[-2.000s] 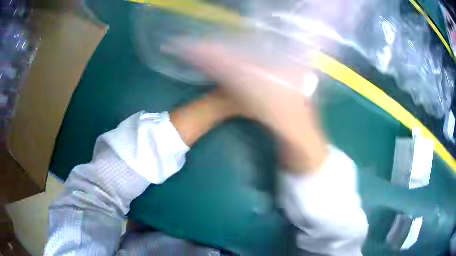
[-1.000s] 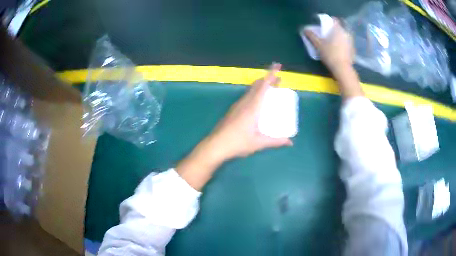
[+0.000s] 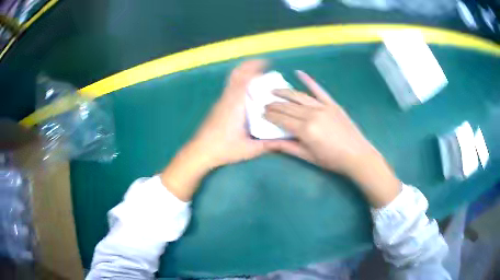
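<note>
A white rounded-square unit is between my two hands, above the green bench top in the middle of the view. My left hand grips its left side, with the thumb along the near edge. My right hand lies with its fingers over the unit's right side and face. The right fingers hide part of the unit. I cannot tell if a small piece is under them. Clear plastic bags lie at the left, across the yellow edge strip.
A white box or stack stands at the right, near the yellow strip. A fanned stack of leaflets or cards is nearer me. An open carton with clear packets is at the left. More clear plastic lies on the far dark surface.
My right hand has come back from the far dark surface onto the unit. My left hand still holds the unit, now further left in view. The view has shifted to the right.
</note>
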